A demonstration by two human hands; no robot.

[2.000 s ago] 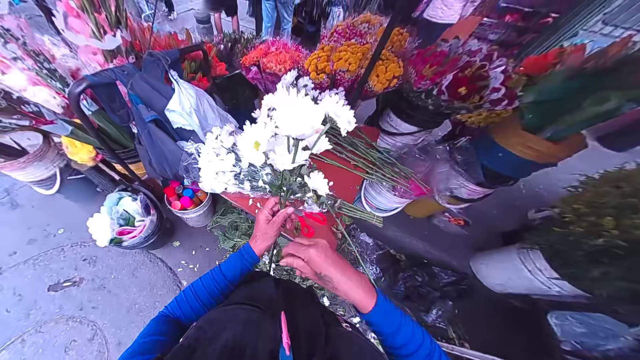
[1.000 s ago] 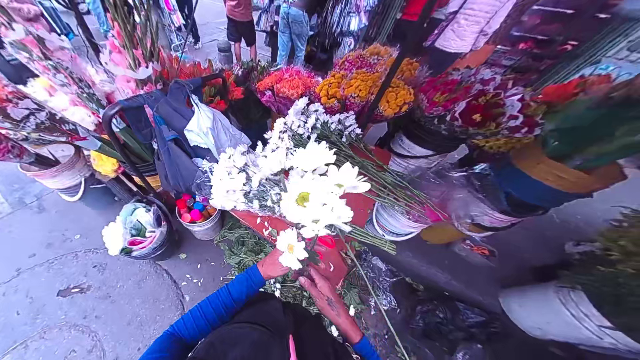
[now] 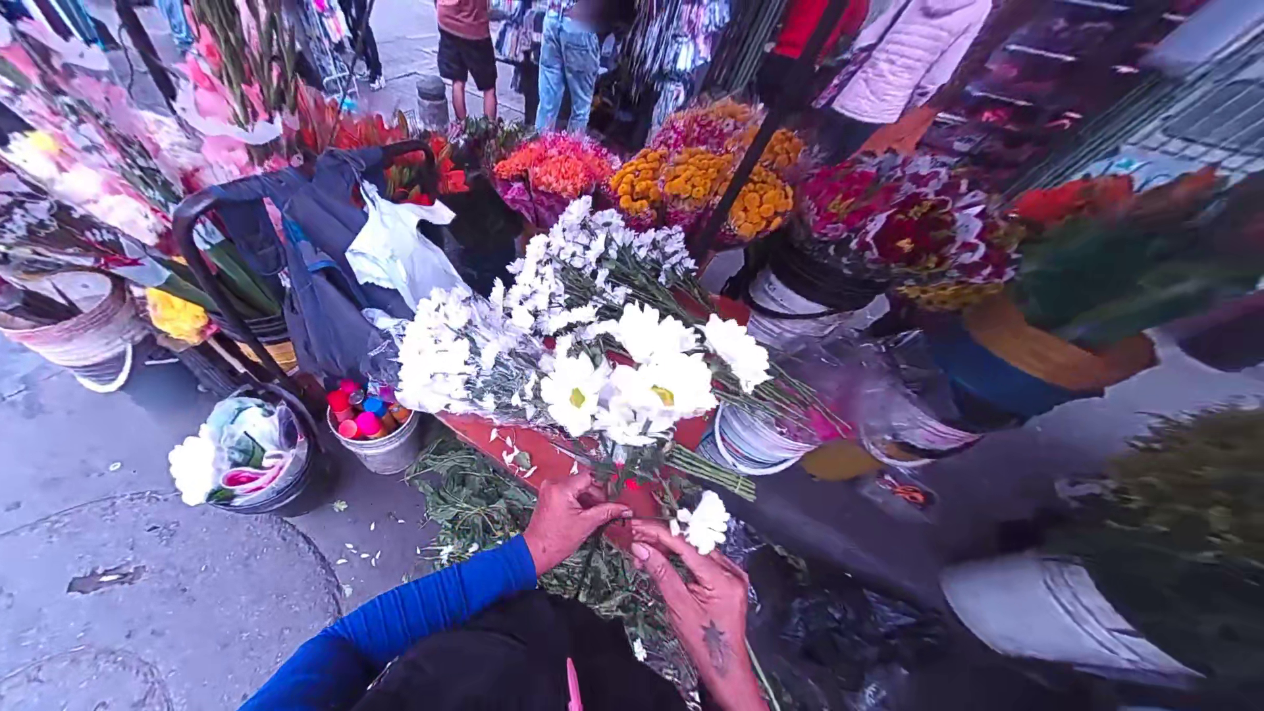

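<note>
My left hand [image 3: 565, 523] is closed around the stems of a bunch of large white daisy-like flowers [image 3: 642, 380], whose heads spread just above it. Close on its right, my right hand [image 3: 696, 592] has thumb and fingers pinched on a stem; a single smaller white flower [image 3: 704, 521] stands beside its fingers. Behind the bunch, bundles of small white flowers [image 3: 444, 346] lie on a red tabletop [image 3: 523, 449], their cut green stems [image 3: 711, 472] pointing right. Something bright red, too small to name, shows near my fingers.
A small bucket of colored caps [image 3: 385, 449] and a bucket with wrapped flowers [image 3: 262, 494] stand at left. A folding cart [image 3: 197, 247] holds dark cloth and a white plastic bag [image 3: 400, 247]. Cut foliage [image 3: 474, 504] lies below the table. A white bucket [image 3: 1057, 612] is at right; people stand behind.
The single white flower was over my left hand one second ago and is now beside my right fingers. The bunch shows from a different side than two seconds ago.
</note>
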